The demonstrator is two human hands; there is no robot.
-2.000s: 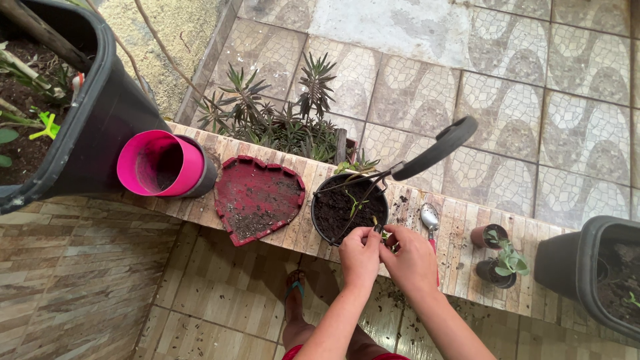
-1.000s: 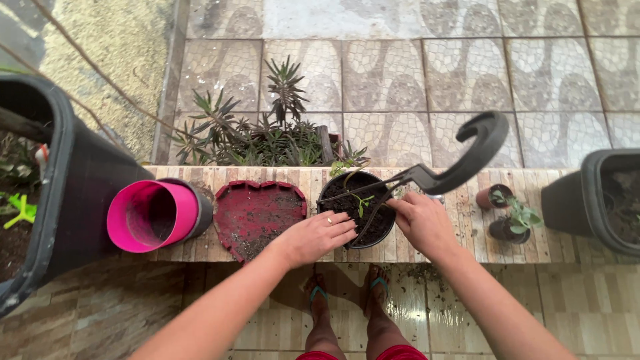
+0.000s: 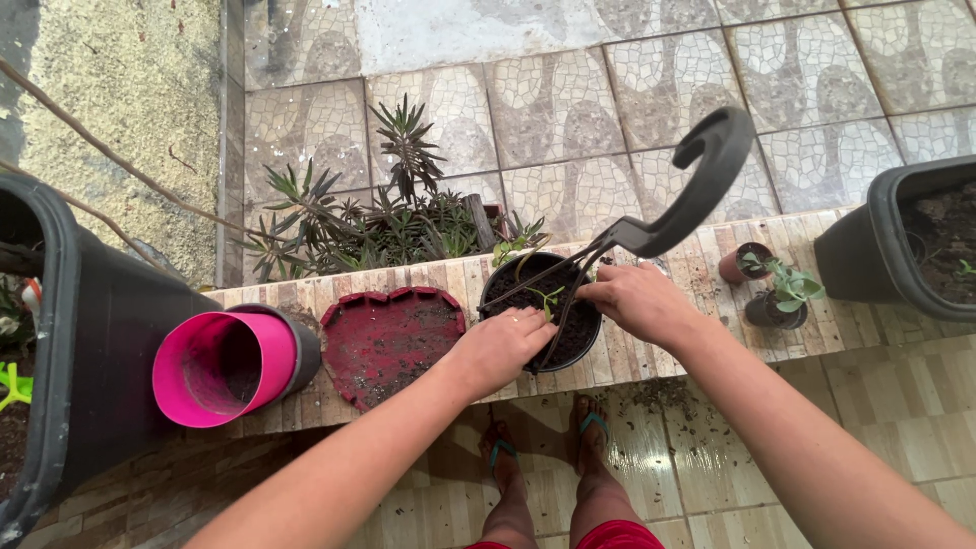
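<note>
A round black hanging pot (image 3: 577, 352) of dark soil stands on the tiled ledge, its plastic hook hanger (image 3: 705, 183) leaning up to the right. A small green seedling (image 3: 547, 299) rises from the soil. My left hand (image 3: 499, 347) lies over the pot's near left rim, fingertips at the soil beside the seedling; what is under them is hidden. My right hand (image 3: 637, 301) is at the pot's right rim, fingers bent by a hanger strap; whether they pinch anything cannot be seen.
Left of the pot lie a red heart-shaped tray (image 3: 389, 343) with soil bits and a pink pot (image 3: 221, 366) inside a dark one. Small potted succulents (image 3: 793, 290) and a large grey planter (image 3: 862, 244) stand at right. Spiky plants (image 3: 404, 221) grow behind the ledge (image 3: 686, 358).
Two seconds ago my hands were together at the pot's near right edge; now they are apart, the left at the near left rim and the right at the right rim. The view has shifted.
</note>
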